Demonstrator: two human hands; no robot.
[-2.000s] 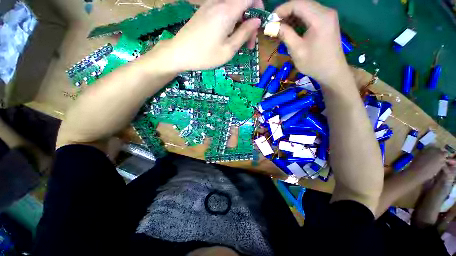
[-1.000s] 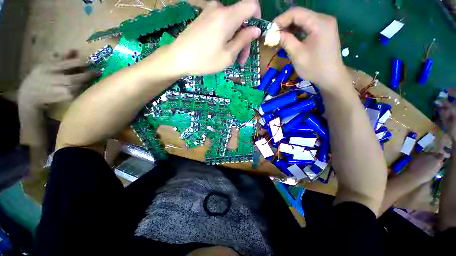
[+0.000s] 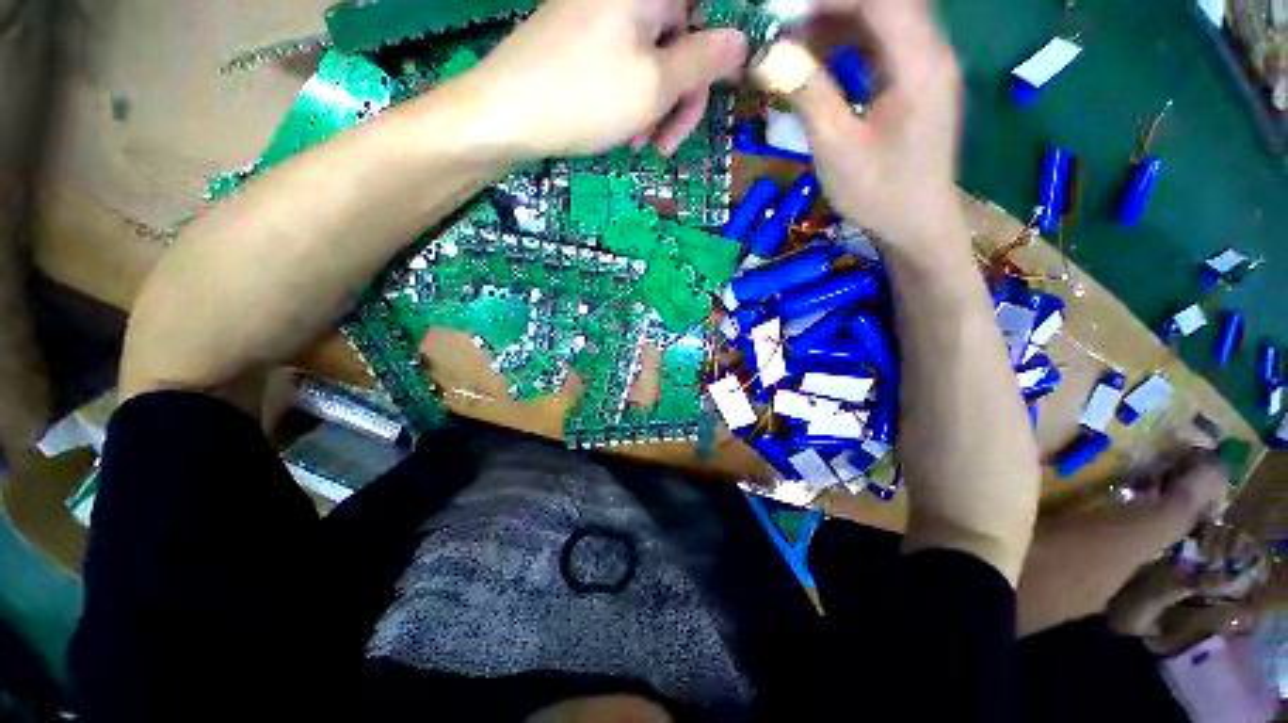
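My left hand (image 3: 600, 78) is at the top centre, with its fingertips around a small green circuit board (image 3: 736, 17) near the top edge. My right hand (image 3: 890, 127) is blurred beside it, with a cream covering (image 3: 785, 67) at the thumb. Something pale shows by its upper fingertips; what they hold is unclear. A blue cell (image 3: 852, 71) shows between thumb and fingers, and I cannot tell if it is held. Green panel strips (image 3: 593, 276) are heaped below my left hand. Blue battery cells (image 3: 826, 297) with white pads and thin wires are heaped left of my right forearm.
A green belt (image 3: 989, 127) at the upper right carries scattered cells (image 3: 1055, 188). More cells (image 3: 1083, 452) lie right of my forearm on the tan top (image 3: 156, 85). Another person's hands (image 3: 1201, 565) are at the lower right. Silver metal boxes (image 3: 339, 417) are below the table edge.
The view has shifted, and both hands sit closer to the top edge. My right hand's upper fingers have risen and blurred. The belt cells have moved left and up. The other person's hand at left is gone.
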